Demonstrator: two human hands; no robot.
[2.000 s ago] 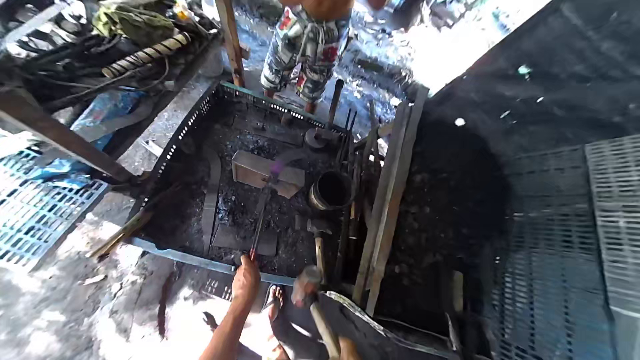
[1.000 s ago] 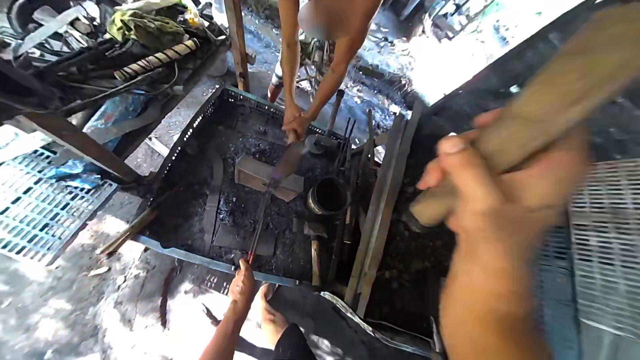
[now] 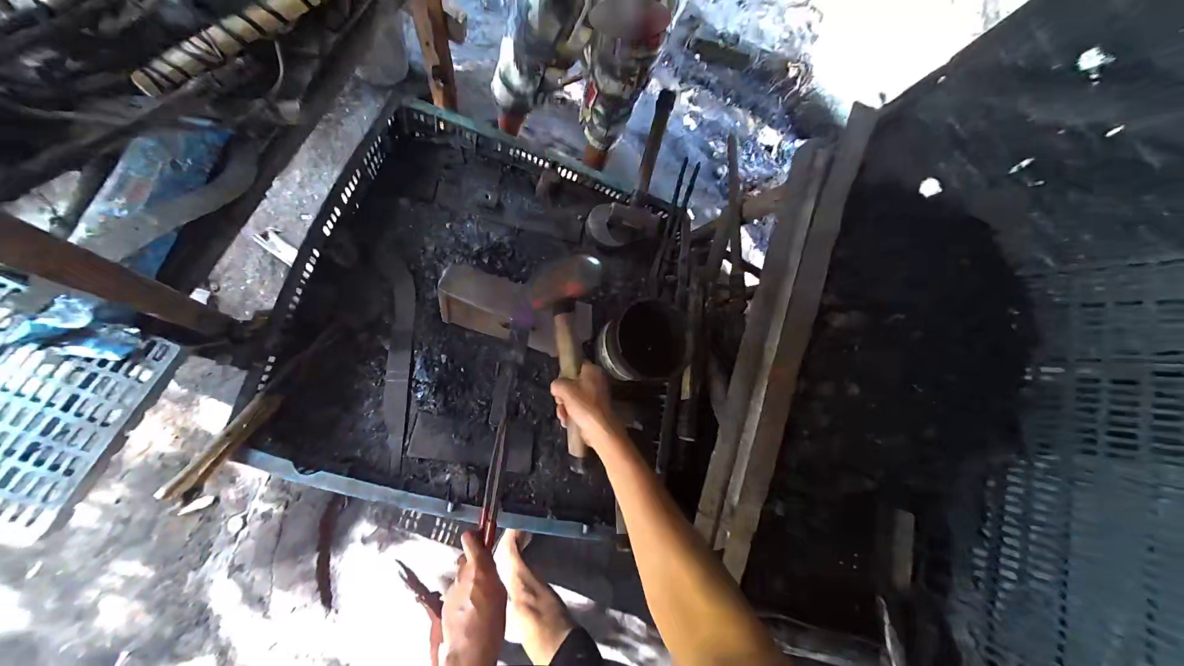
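Note:
My left hand (image 3: 475, 592), at the bottom centre, grips the red handles of long metal tongs (image 3: 497, 462). The tongs reach up to a steel anvil block (image 3: 481, 301), where a workpiece (image 3: 524, 313) with a purplish glow lies at their far end; its shape is blurred. My right hand (image 3: 585, 400) holds the wooden handle of a hammer (image 3: 566, 342). The hammer's head is over the right part of the block, close to the workpiece; whether they touch, I cannot tell. Just right of the hammer stands a round container (image 3: 647, 340) with a dark inside.
A perforated plastic crate (image 3: 351, 481) filled with dark ash or soil surrounds the block. Long tools and wooden boards (image 3: 786, 342) line its right side. A person's legs (image 3: 606, 92) are beyond the far edge. A pale crate (image 3: 74, 407) lies at left.
My right hand, raised at the right with a wooden handle one second ago, is now down by the block. The other person's arms, then reaching over the block, are out of view.

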